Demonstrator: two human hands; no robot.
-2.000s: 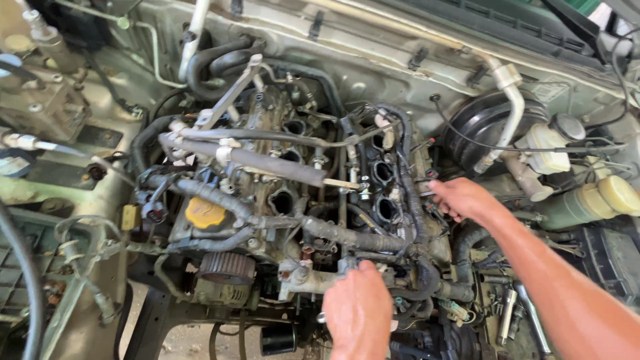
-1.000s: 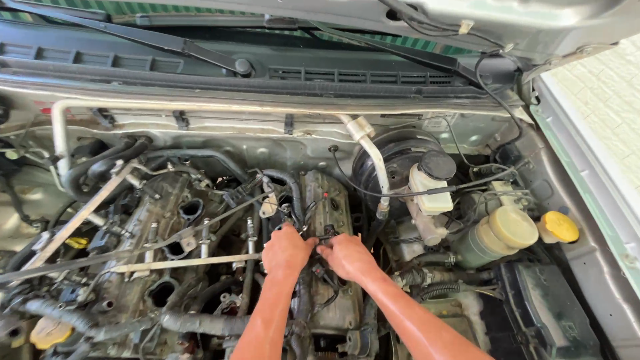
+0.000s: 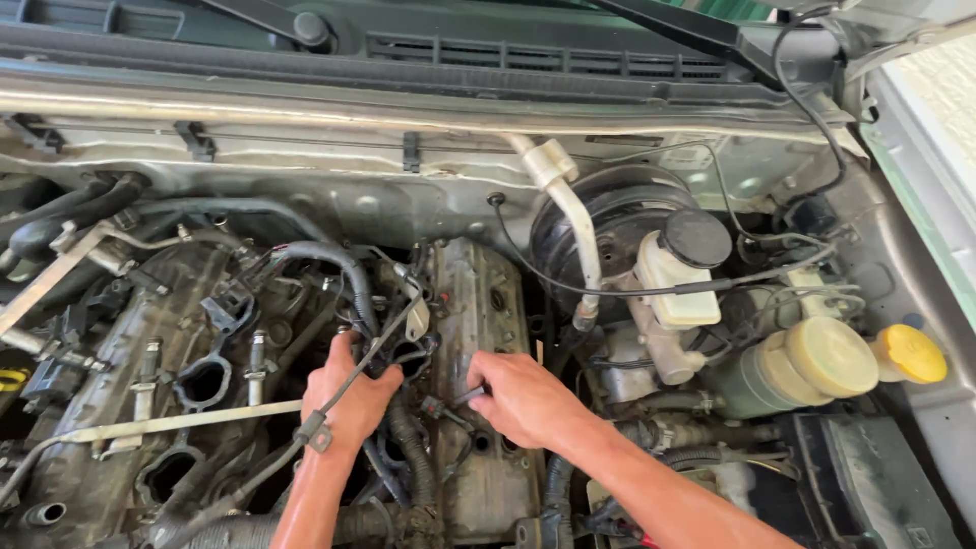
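Note:
My left hand [image 3: 351, 393] reaches in between the engine's two cylinder banks, thumb and forefinger apart around a black wiring harness [image 3: 351, 274]; whether it grips anything there is hidden. Over this hand passes a thin dark cable [image 3: 358, 370]. On the right, my right hand [image 3: 518, 396] is curled over the grimy valve cover [image 3: 476, 297], its fingers closed on the end of a small dark rod-like part. Just left of those fingertips lies a black electrical connector [image 3: 433, 406] on a short lead. An open intake port [image 3: 412, 357] shows between the hands.
A metal fuel rail [image 3: 183, 422] with injectors crosses the left bank. At the right stand the brake fluid reservoir [image 3: 679, 286], the black brake booster [image 3: 557, 221], a cream-capped reservoir [image 3: 831, 362] and a yellow cap [image 3: 911, 354]. The cowl [image 3: 488, 84] borders the back.
My hands, close together a second ago, are now apart, the right one on the valve cover. The view has shifted since two seconds ago.

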